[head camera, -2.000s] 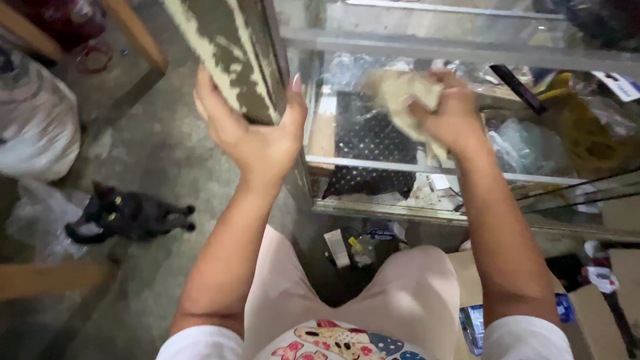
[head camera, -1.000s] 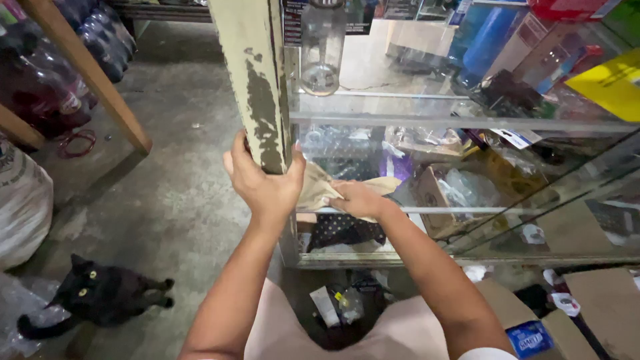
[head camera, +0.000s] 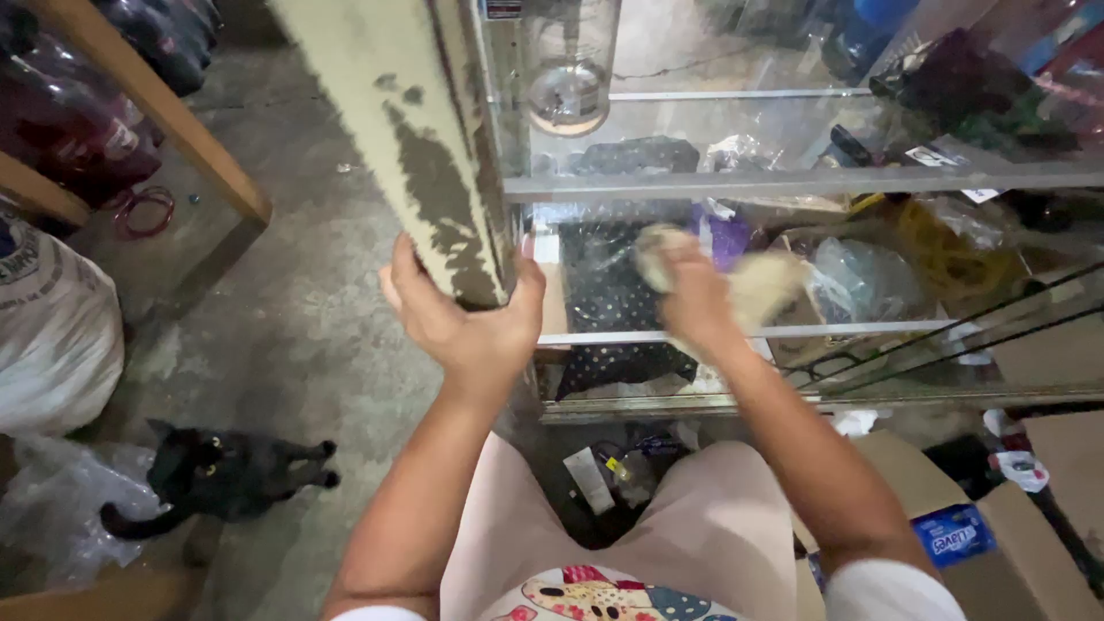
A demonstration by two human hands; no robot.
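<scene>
My left hand is wrapped around the lower end of a post with peeling cream paint, at the corner of a glass display case. To its right, my right hand grips a beige cloth, blurred by motion, over the case's glass shelf. Beneath and behind the cloth lie a black polka-dotted item and a purple packet. Part of the cloth is hidden by my fingers.
A black cat lies on the concrete floor at left, beside clear plastic and a white sack. A wooden leg stands beyond. Open cardboard boxes are at lower right. A clear container stands on the upper shelf.
My right hand with the cloth has moved from beside the post to the right over the shelf since one second ago. My left hand has stayed on the post.
</scene>
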